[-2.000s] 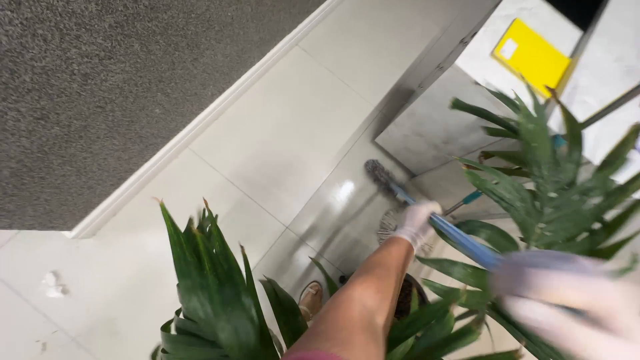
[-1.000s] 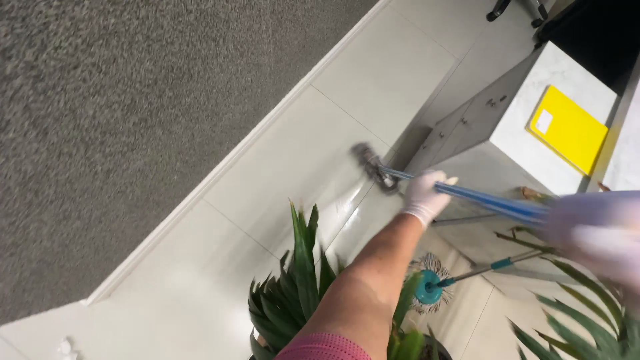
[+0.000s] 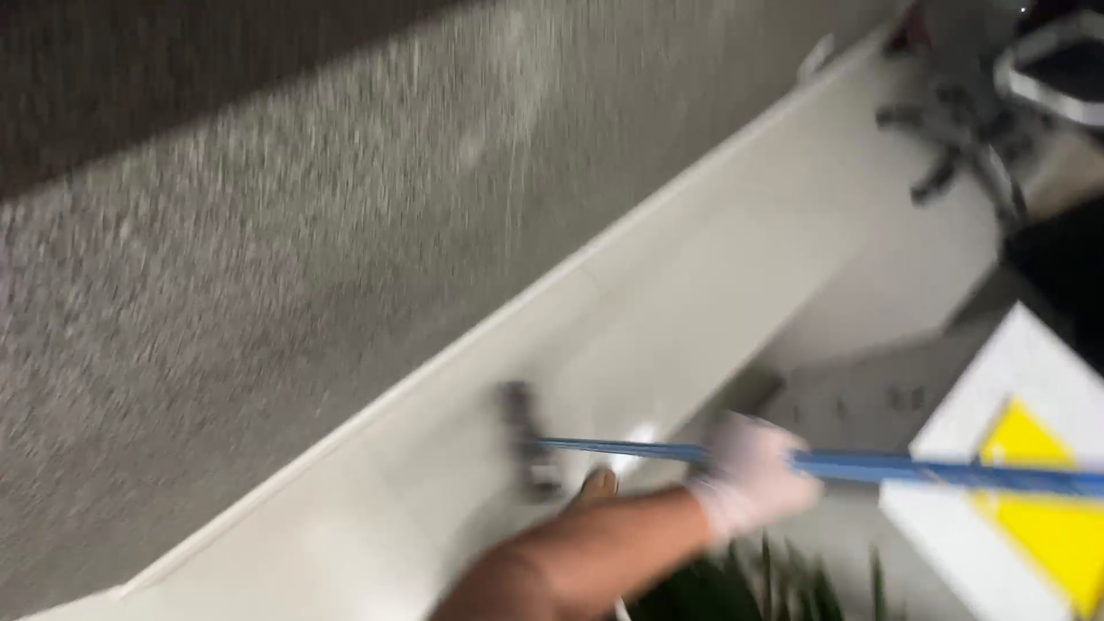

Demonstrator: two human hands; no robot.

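My left hand (image 3: 759,474), in a white glove, is closed around the blue pole (image 3: 854,466) of a floor tool. From this hand the pole runs left to a blurred grey head (image 3: 526,444) on the pale tiled floor; whether it is a broom or a mop cannot be told. To the right the pole passes in front of a yellow flat object (image 3: 1044,535) on a white top, and leaves the frame. My right hand is not in view. The tip of a shoe (image 3: 599,483) shows beside my left forearm.
A textured grey wall (image 3: 345,259) with a white baseboard (image 3: 517,297) runs diagonally along the floor. A drawer cabinet (image 3: 862,405) stands at the right. The wheeled base of a chair (image 3: 975,147) is at the upper right. Green plant leaves (image 3: 750,582) rise at the bottom.
The view has swung along the wall, bringing the chair base further in. My right hand, seen near the pole at the right before, has left the view. The tool's head is now nearer the baseboard.
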